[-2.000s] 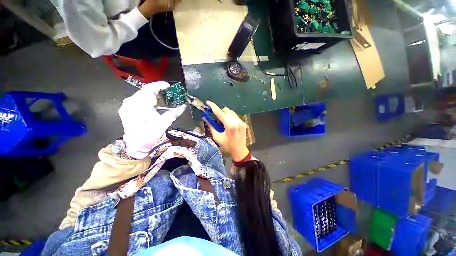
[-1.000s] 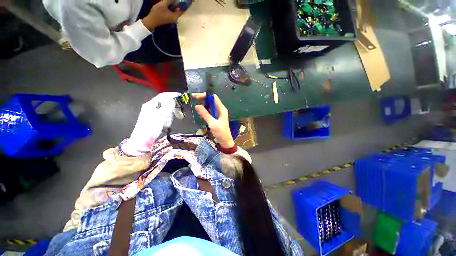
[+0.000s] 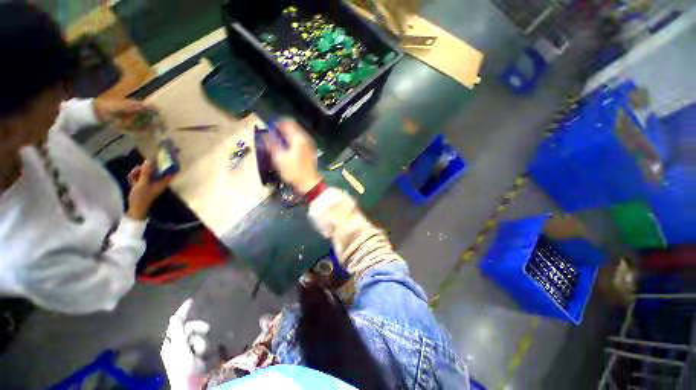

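My right hand, bare with a red wristband, is stretched out over the bench beside the black upright item. It is blurred; the blue handles of the cutters show at its fingers, and the jaws cannot be made out. My left hand, in a white glove, is low at the bottom left, away from the bench, with fingers apart and no board visible in it. A small silver and yellowish piece lies on the tan cardboard, left of my right hand.
A large black bin of green boards and yellow-silver parts stands beyond my right hand. A dark green tray and thin tweezers lie on the cardboard. A co-worker at left holds a blue-grey tool. Blue crates stand on the right.
The view has turned and shifted. My right hand has moved from near my left hand out over the bench. My left hand has dropped away, and the board it held no longer shows.
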